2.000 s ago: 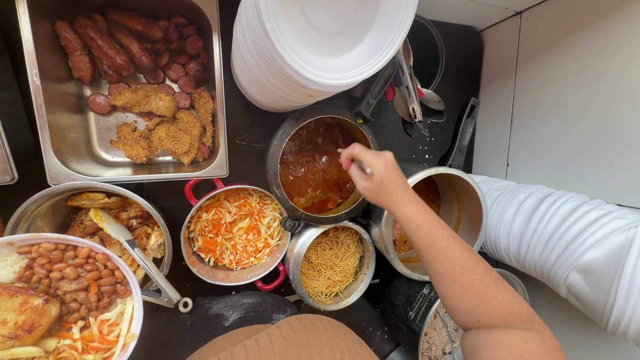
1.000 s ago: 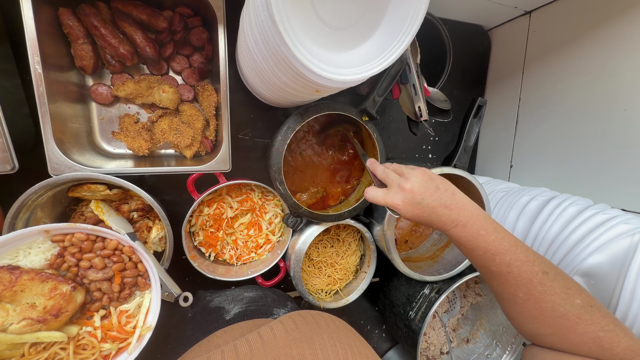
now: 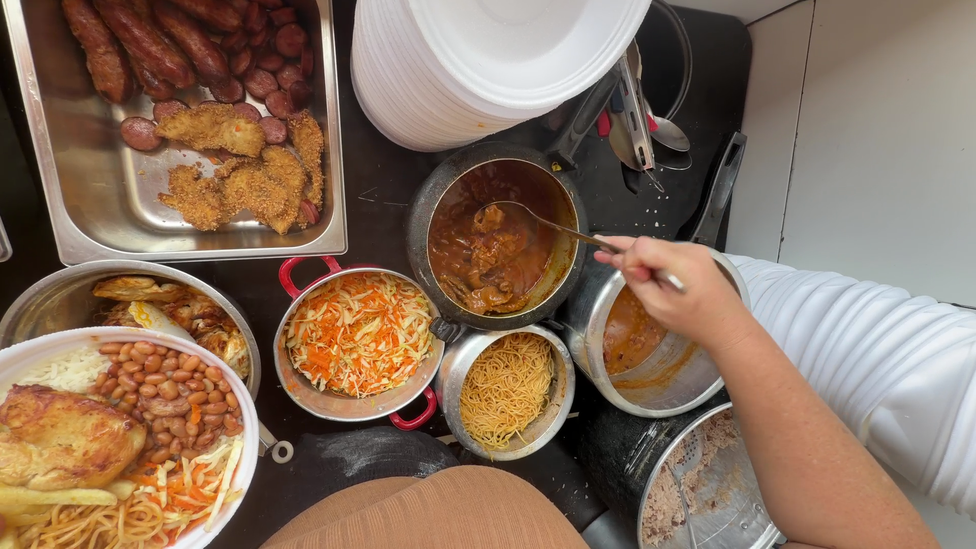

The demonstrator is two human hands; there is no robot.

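Note:
My right hand [image 3: 671,286] grips the handle of a metal serving spoon [image 3: 568,229]. The spoon's bowl lies in the dark pot [image 3: 419,221] of meat stew, with a chunk of meat [image 3: 489,219] in it. At the lower left is a white foam container [image 3: 248,450] filled with rice, beans [image 3: 171,396], a browned piece of meat [image 3: 65,438], spaghetti and shredded cabbage with carrot. A little skin shows at the left edge beside it, but my left hand and its grip cannot be made out.
A steel tray [image 3: 69,236] holds sausages and breaded pieces. Nearby stand a red-handled pot [image 3: 305,400] of shredded vegetables, a spaghetti pot [image 3: 560,415], a bean pot [image 3: 732,282], a rice pot [image 3: 648,488] and a pan of chicken [image 3: 34,293]. Foam plates [image 3: 381,99] and utensils [image 3: 633,114] lie behind.
The spoon's bowl, sunk in the stew a second ago, now shows at the surface with meat in it. My right hand stays closed on its handle.

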